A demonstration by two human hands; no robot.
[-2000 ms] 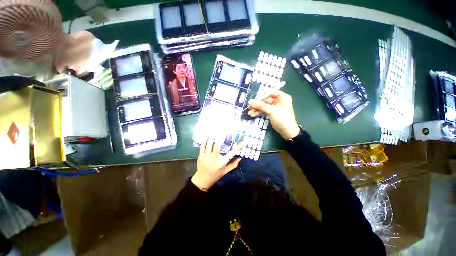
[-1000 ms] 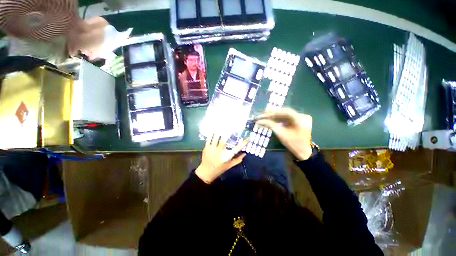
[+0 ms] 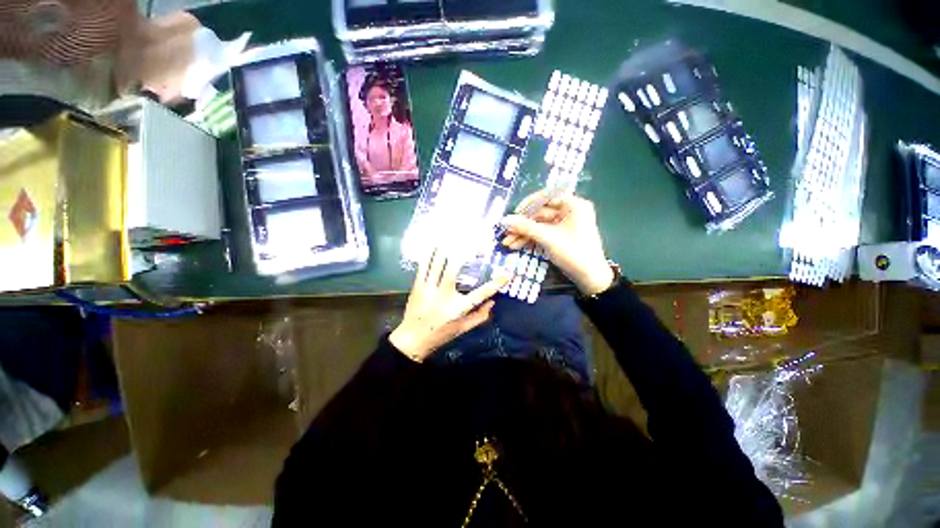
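The four-up panel strip (image 3: 476, 150) lies tilted in front of me, its lower windows washed out by glare. My left hand (image 3: 441, 306) lies on its lower end, fingers spread, thumb towards the pad sheet. The narrow pad sheet (image 3: 570, 119) with rows of white pads lies along and partly beside the strip's right edge. My right hand (image 3: 557, 235) is over the sheet and the strip's right edge, thumb and fingers pinched. A small dark tip at the fingertips looks like tweezers, mostly hidden by the fingers. No pad can be made out at the tip.
A panel stack (image 3: 292, 180) and a smartphone (image 3: 382, 134) lie left. Another stack (image 3: 443, 31) is at the far side. A spread panel strip (image 3: 701, 139) and spare pad sheets (image 3: 828, 170) lie right. Gold box (image 3: 64, 201), white box (image 3: 175, 180) and fan (image 3: 72, 26) stand left.
My right hand first moved back from the strip, then came in again to its right edge. My left hand has stayed on the strip's lower end. The view has shifted.
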